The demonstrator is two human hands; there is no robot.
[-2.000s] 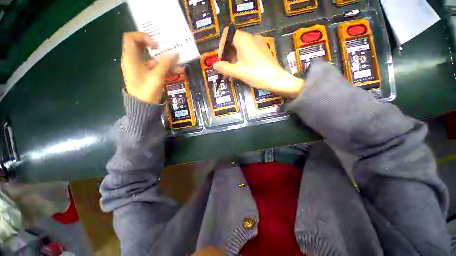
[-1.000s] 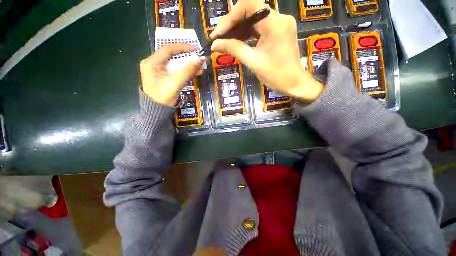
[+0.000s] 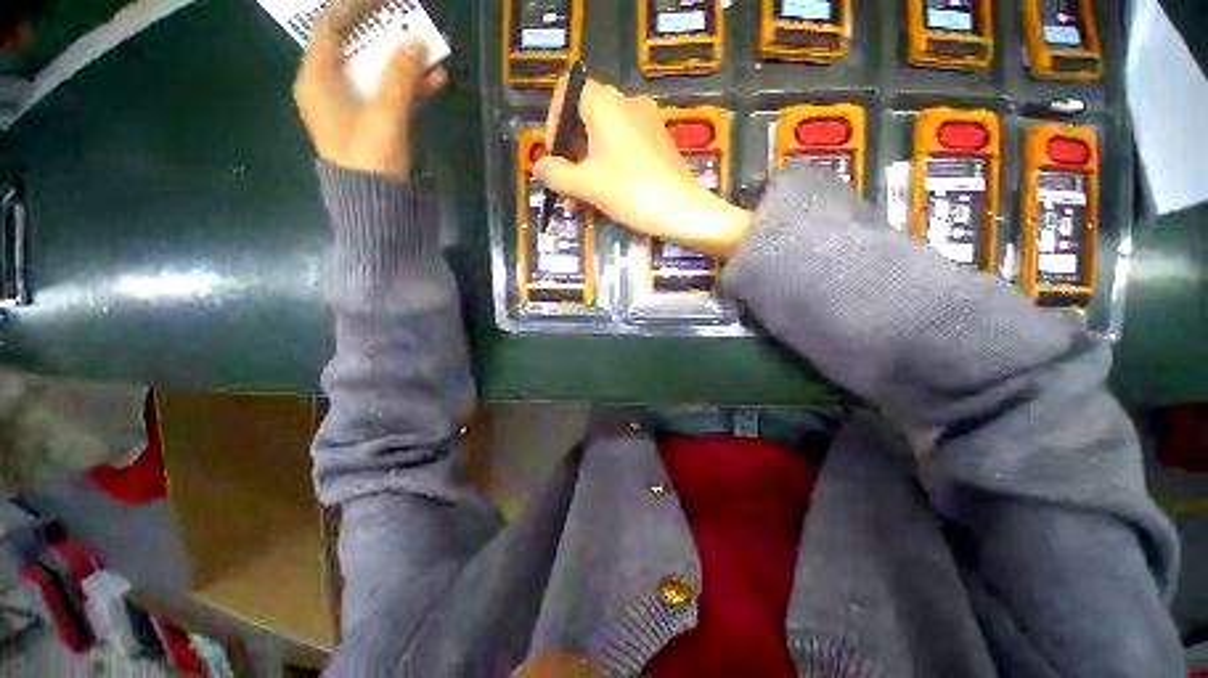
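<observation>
My left hand grips a white label sheet with rows of dark marks, left of the tray and above the bench. My right hand holds a slim black pointed tool like a pen. The tool's tip points down at the leftmost front handheld device, which is orange with a dark centre; my fingers partly cover its red oval. A sticker at the tip cannot be made out. The devices lie in pockets of a clear blister tray, in two rows. My right hand and sleeve partly cover neighbouring devices.
The tray lies on a glossy dark green bench top. A white sheet lies at the tray's right. A small dark-and-white item sits between the tray rows at right. A brown cardboard box is below the bench edge at left.
My left hand has moved up and left with the sheet, away from the tool. My right hand has moved from the sheet down to the leftmost front device. The view has shifted.
</observation>
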